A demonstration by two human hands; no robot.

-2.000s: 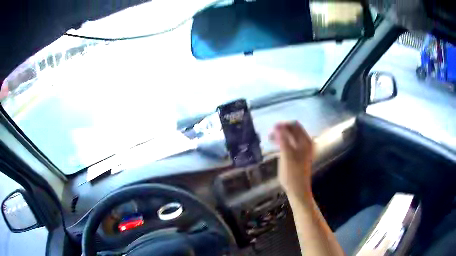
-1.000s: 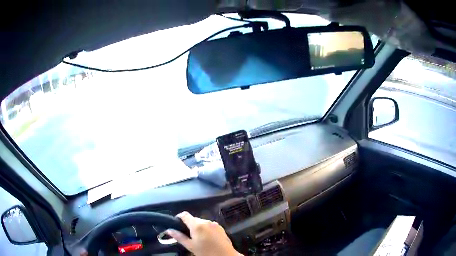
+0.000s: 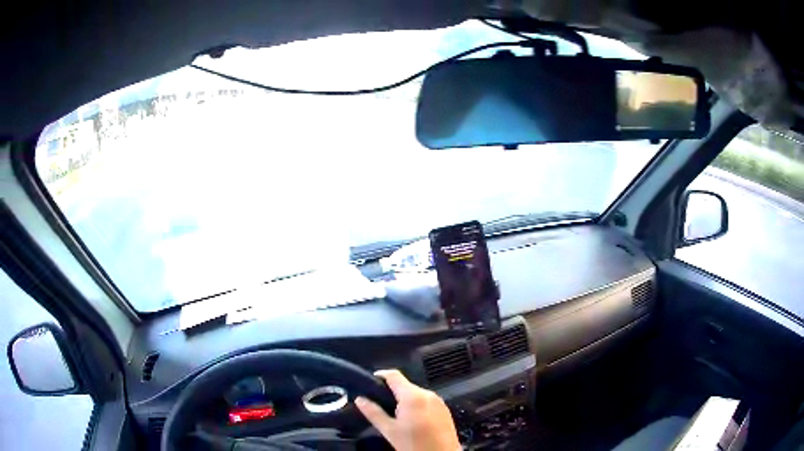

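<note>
The black steering wheel (image 3: 264,359) is low in view, cut off by the bottom edge. My right hand (image 3: 414,414) holds the upper right of its rim, fingers over the rim and thumb inside it. My left hand is not in view. Behind the wheel, the instrument cluster (image 3: 252,412) glows red beside a pale round ring. The smartphone (image 3: 465,277) stands upright in the middle of the dashboard, its dark screen showing a few lines of small text.
Papers (image 3: 300,298) lie on the left dashboard. A grey-white lump (image 3: 413,291) sits beside the phone. The rear-view mirror (image 3: 564,101) has a lit picture at right. A cable (image 3: 353,91) droops above. A carton (image 3: 716,425) is at lower right. Wing mirrors show both sides.
My right hand has come down from beside the phone and now grips the wheel rim. The view has shifted, and greenery shows through the right side window instead of a blue object.
</note>
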